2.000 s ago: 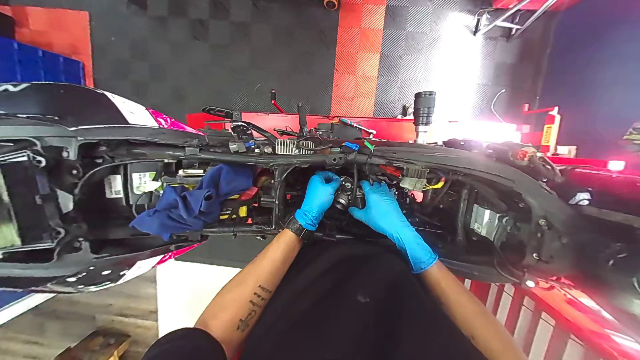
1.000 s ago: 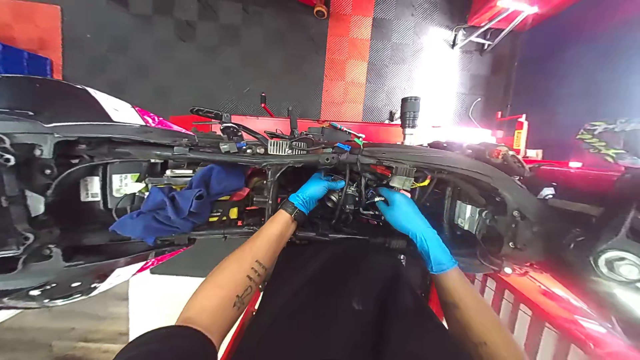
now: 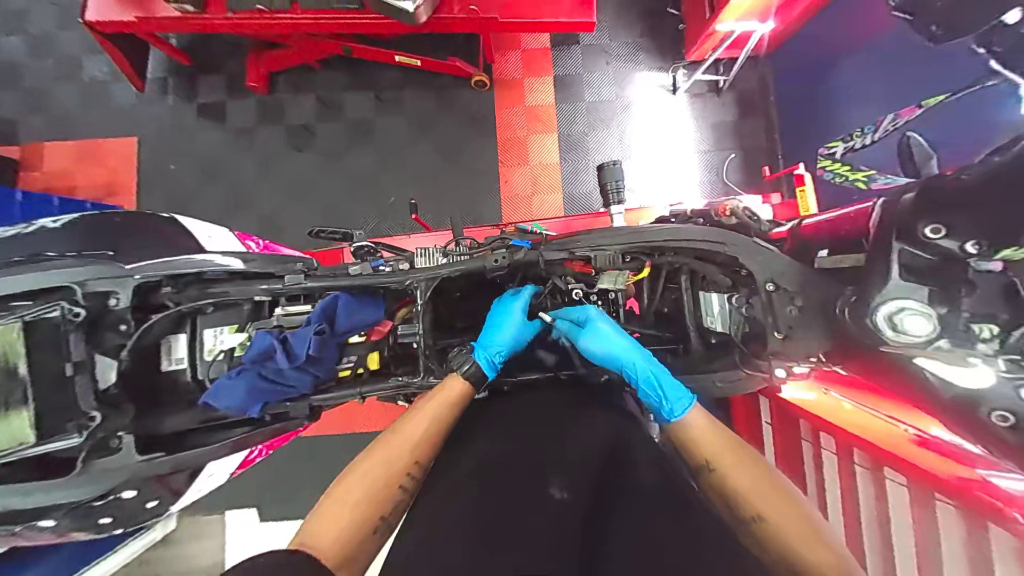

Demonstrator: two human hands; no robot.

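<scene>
Both hands wear blue gloves over the open middle of a motorcycle frame (image 3: 696, 234). My left hand (image 3: 508, 328) is curled at dark parts or hoses, its fingertips partly hidden, so what it holds cannot be told. Close to its right, my right hand (image 3: 600, 340) pinches a small whitish piece (image 3: 546, 318) between its fingertips; the piece's kind is unclear. Just beyond the right hand are a connector block (image 3: 614, 279) with yellow wires and other dark engine-bay parts. Left of the hands, a crumpled blue cloth (image 3: 308, 348) lies over the rear part of the frame.
A red lift bench (image 3: 344, 24) stands across the tiled floor. Along the frame's far side are a finned metal part (image 3: 436, 256), a red-handled tool (image 3: 414, 210) and an upright black cylindrical object (image 3: 611, 184). Red slatted metalwork (image 3: 872, 472) is at the lower right.
My right hand has come left and nearer to me, close beside the left hand, and a whitish piece now shows at its fingertips. The view has shifted, showing more of the red bench.
</scene>
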